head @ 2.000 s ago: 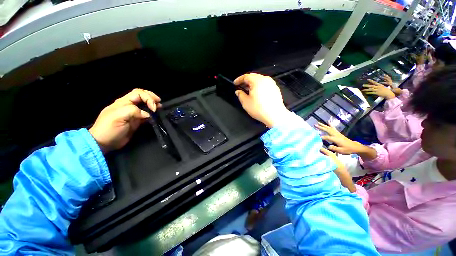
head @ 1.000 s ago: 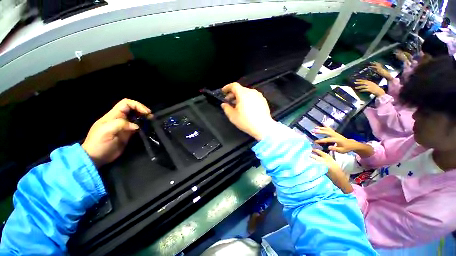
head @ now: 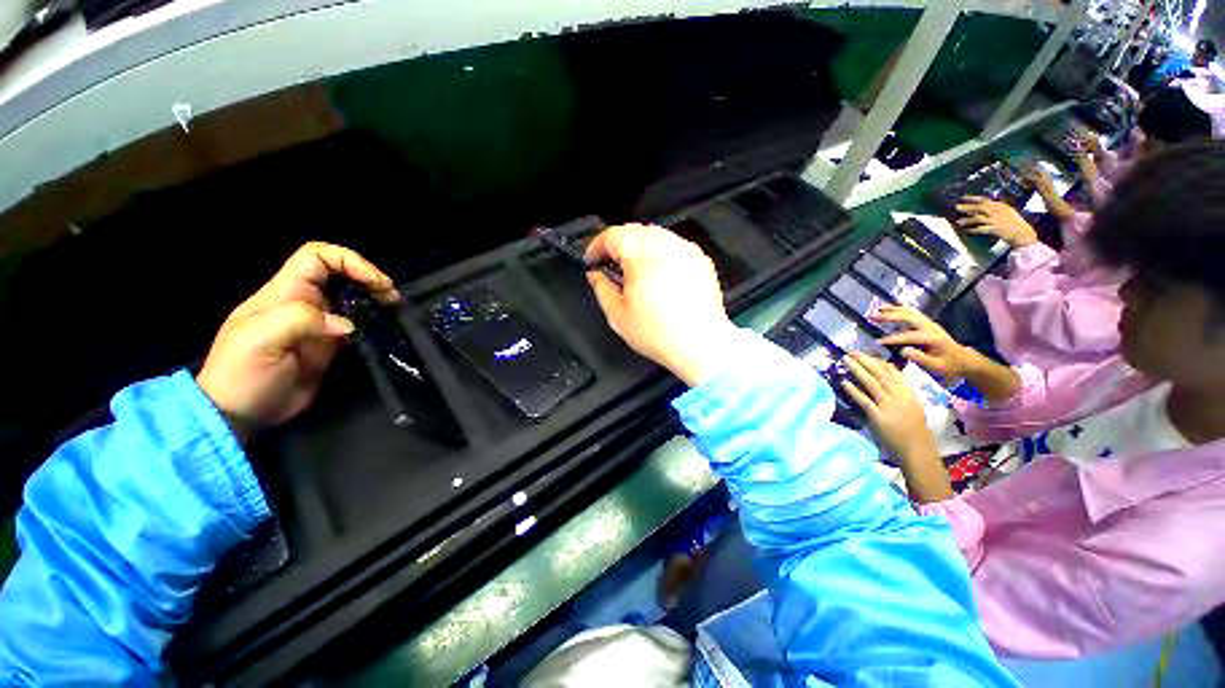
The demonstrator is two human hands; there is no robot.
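Observation:
My left hand [head: 289, 333] is shut on a smartphone [head: 403, 374], held tilted by its upper end over the foam tray [head: 363, 500]; small white lettering shows on it. My right hand [head: 658, 293] is shut on a thin dark piece [head: 578, 251], seen nearly edge-on above a recess; I cannot tell if it is a phone or a card. Between my hands, another smartphone [head: 511, 352] lies back up in its recess, camera lenses at the far end and white lettering at its middle. A further dark phone [head: 258, 558] lies at the tray's left, partly hidden by my left sleeve.
The tray tops a stack on the green bench [head: 578, 548], below a pale shelf [head: 403, 74]. Another tray part [head: 793, 215] lies at the far right. Neighbours in pink smocks [head: 1075, 538] sit on the right; one person's hands reach over a tray of phones [head: 860, 298].
The view has shifted slightly. The phone in my left hand is turned so its lettered face shows more. The piece in my right hand looks thinner, more edge-on. The neighbour's hands have moved.

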